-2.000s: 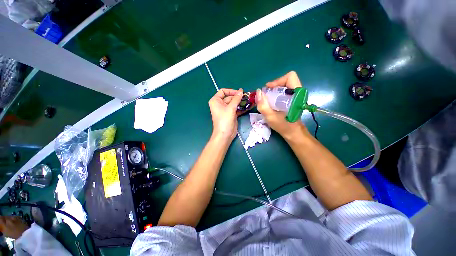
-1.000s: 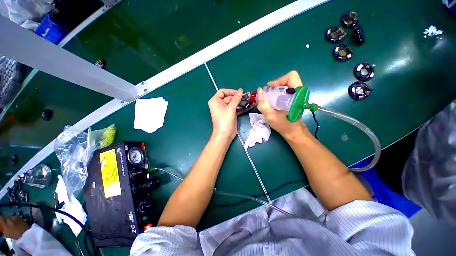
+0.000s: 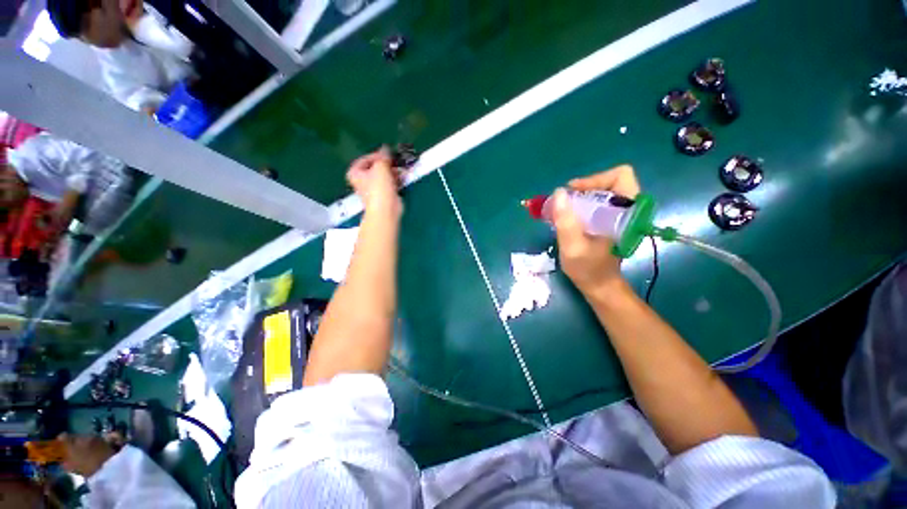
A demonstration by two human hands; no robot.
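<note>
My right hand [image 3: 589,239] holds the dispensing syringe [image 3: 594,213], a clear-pinkish barrel with a green adapter at its rear and a red tip pointing left over the bench. A clear air hose [image 3: 746,266] curves from the adapter. My left hand [image 3: 376,181] is stretched forward to the pale rail, slightly blurred, with its fingers at a dark round part [image 3: 404,156]. Whether the fingers still grip that part cannot be made out. A crumpled wipe [image 3: 527,286] lies between my arms.
Several black round parts [image 3: 742,173] lie at the right. The pale rail [image 3: 517,114] and post cross the bench. The black controller [image 3: 261,353], a plastic bag [image 3: 221,320] and a white sheet [image 3: 339,253] are at the left. Other workers [image 3: 75,164] show at the left.
My left hand has moved away from the syringe tip, forward and left to the rail, with the round part. My right hand still holds the syringe. The view has shifted left, showing more workers.
</note>
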